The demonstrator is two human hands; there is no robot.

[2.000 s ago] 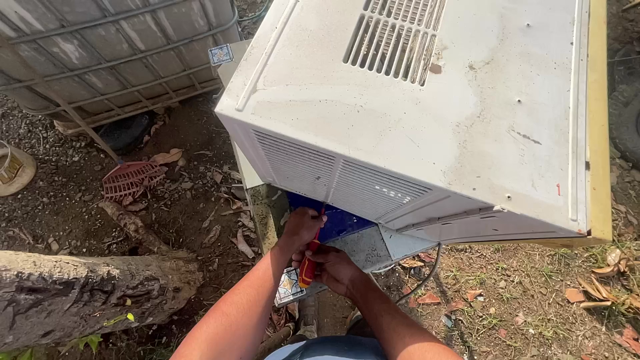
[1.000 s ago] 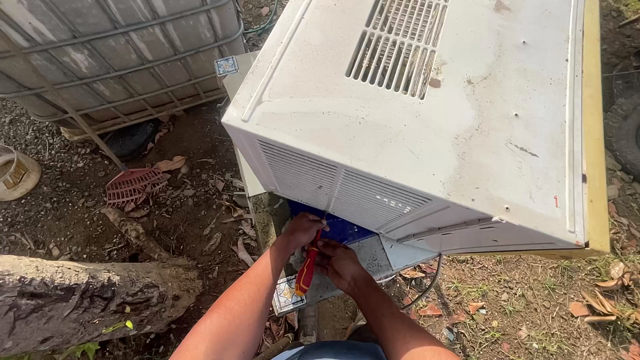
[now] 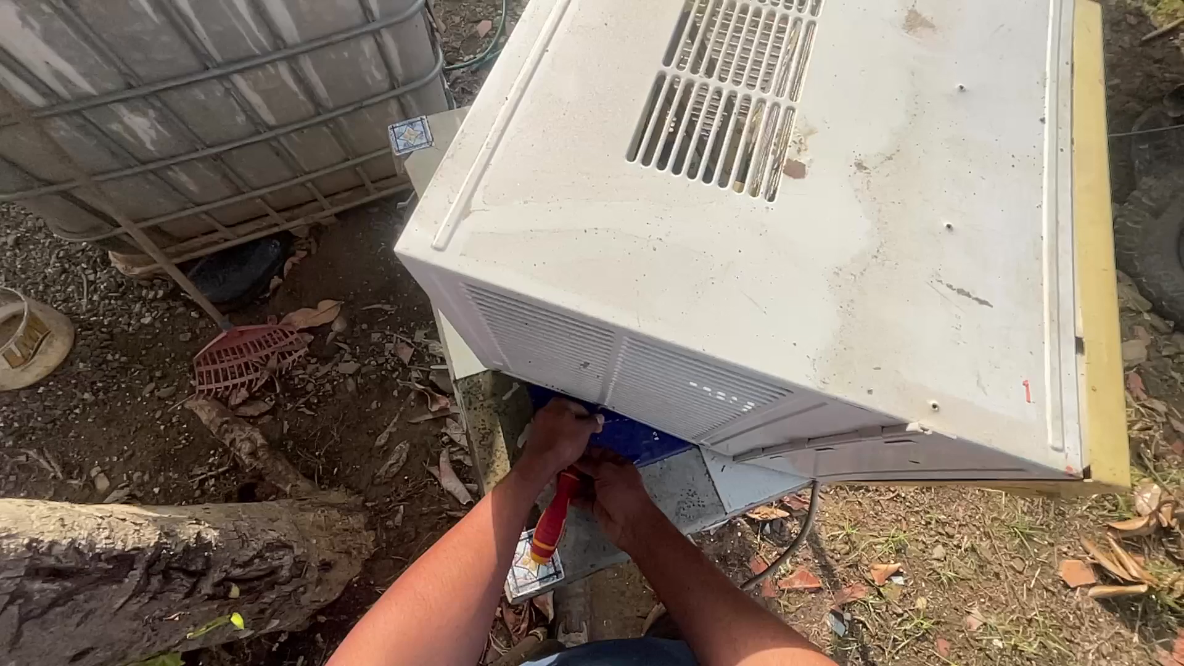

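Note:
A white metal window air conditioner with louvred side vents rests tilted above a tiled stand, over a blue surface. Just under the vented side, my left hand has its fingers closed near the unit's lower edge; what they pinch is too small to tell. Beside it, my right hand is at the upper end of a screwdriver with a red and yellow handle, which hangs down between my forearms. The screwdriver's shaft is hidden by the hands.
At the left stand a caged liquid tank, a red plastic rake and a bucket. A thick log lies at the lower left. A dark cable hangs below the unit. Dry leaves and broken tile pieces lie at the right.
The screwdriver's handle has swung to point down and left, away from its more upright hold two seconds ago. Both hands stay under the unit's vented side.

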